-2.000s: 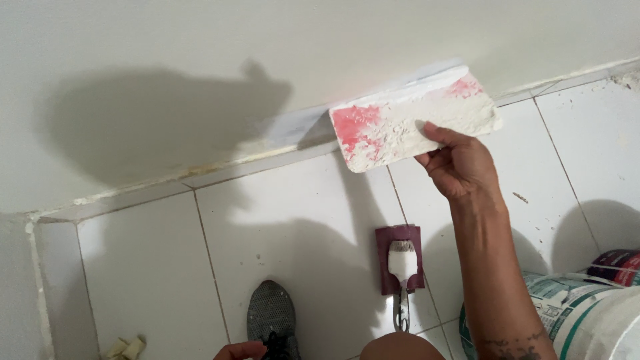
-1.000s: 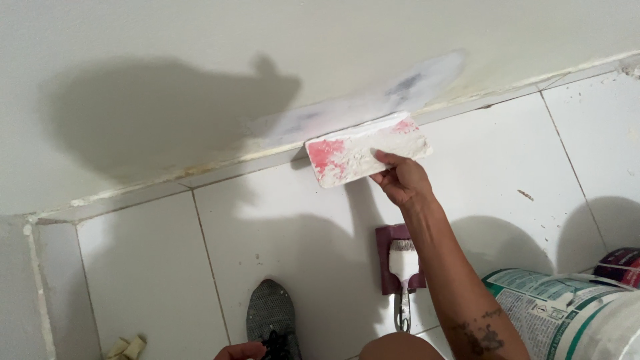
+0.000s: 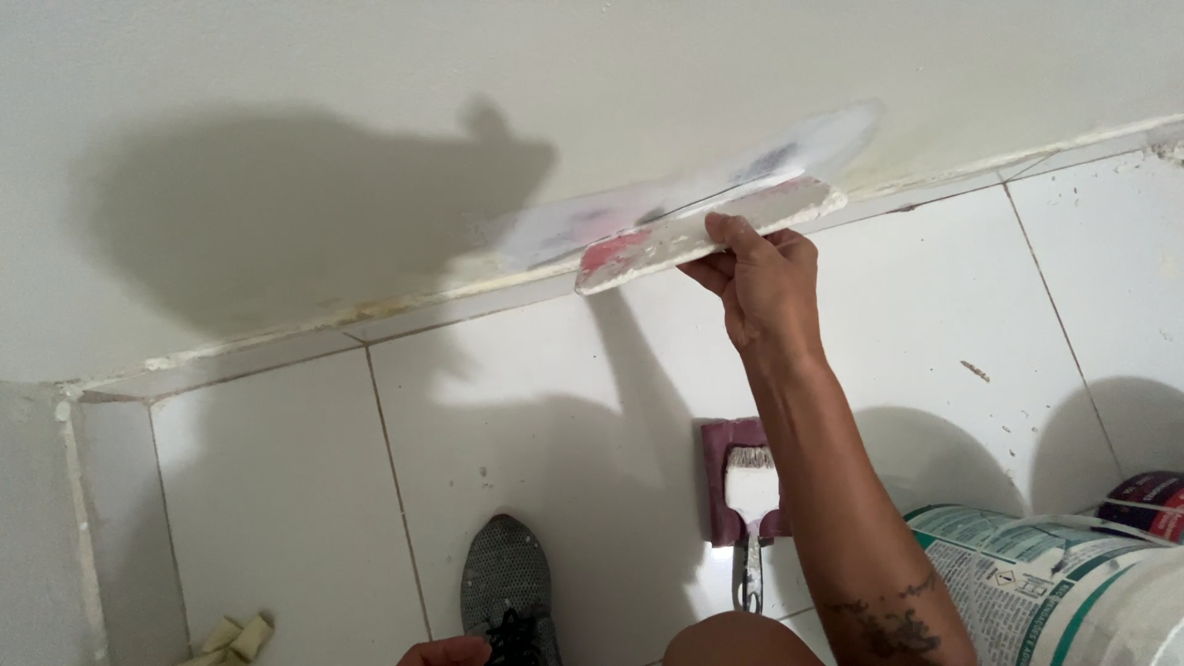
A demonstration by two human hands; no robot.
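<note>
My right hand (image 3: 763, 273) grips a flat rectangular plastering blade (image 3: 712, 231), red under dried white compound, thumb on top and fingers beneath. Its long far edge lies against the low part of the wall (image 3: 647, 74), just above the tile skirting. Around that edge, a smeared patch of white filler (image 3: 832, 134) with greyish and pinkish spots shows on the wall. Only the fingers of my left hand (image 3: 446, 651) show at the bottom edge, beside the laces of a grey shoe (image 3: 506, 573); whether they hold anything is not visible.
On the white tiled floor (image 3: 287, 481), a paintbrush (image 3: 753, 486) lies on a maroon pad (image 3: 717, 453), partly behind my right forearm. A large labelled bucket (image 3: 1027, 564) and a dark red container (image 3: 1147, 499) stand at the lower right. Crumpled yellowish pieces (image 3: 245, 638) lie lower left.
The blade first moved left and down along the wall base, uncovering the smeared patch. Since then it has tilted, so its face looks narrower, and shifted slightly back right and up.
</note>
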